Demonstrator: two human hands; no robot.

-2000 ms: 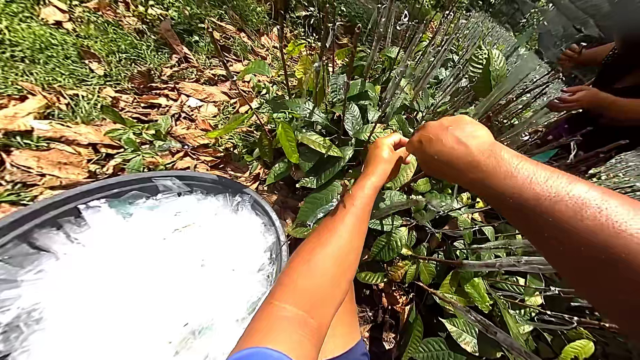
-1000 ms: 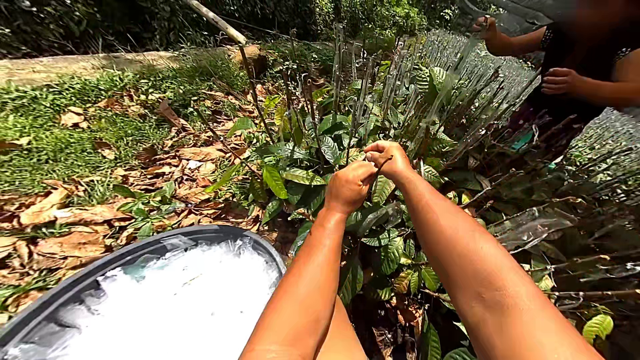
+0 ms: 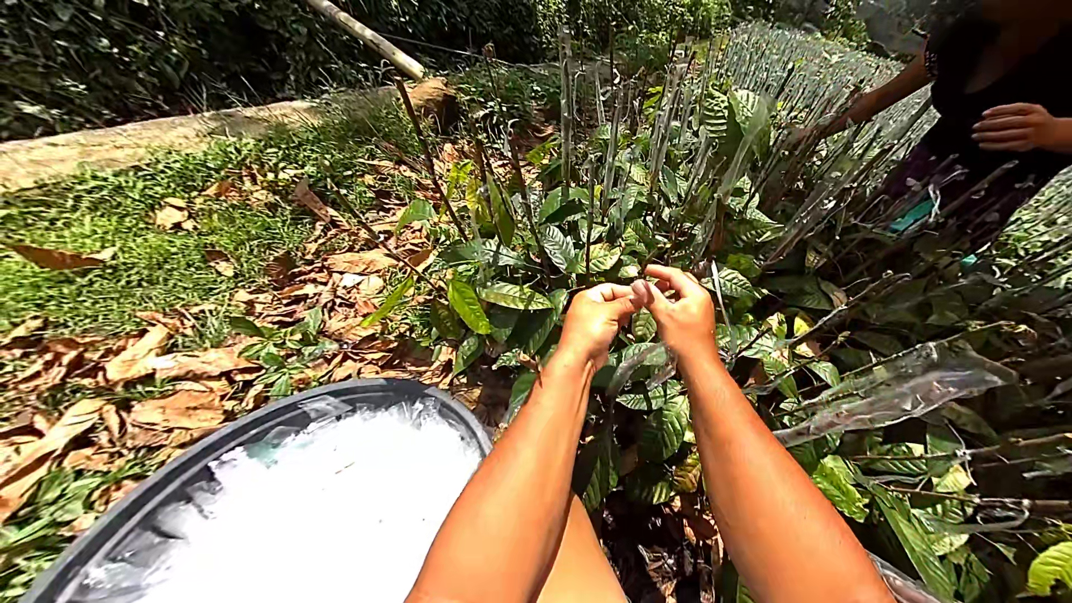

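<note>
My left hand (image 3: 596, 322) and my right hand (image 3: 680, 311) meet fingertip to fingertip over the leafy seedlings (image 3: 662, 419). Something thin or small may be between the fingers, but it is too small to make out. Around and behind the hands stand many upright stems, several wrapped in clear plastic sleeves (image 3: 566, 109). At the lower left is a dark round tub (image 3: 126, 511), full of clear plastic film strips (image 3: 335, 502) that glare white in the sun. A loose clear plastic sleeve (image 3: 913, 385) lies over stems to the right of my right forearm.
Another person (image 3: 997, 92) stands among the plants at the upper right, one arm stretched into the stems. Dry brown leaves (image 3: 201, 360) and grass cover the ground at the left. A pole (image 3: 368, 35) slants down by a low pale ledge (image 3: 193, 134) behind.
The other person has lowered one arm into the stems. My hands stay close together; the right hand's fingers have spread somewhat. The view has tilted up since the oldest frame.
</note>
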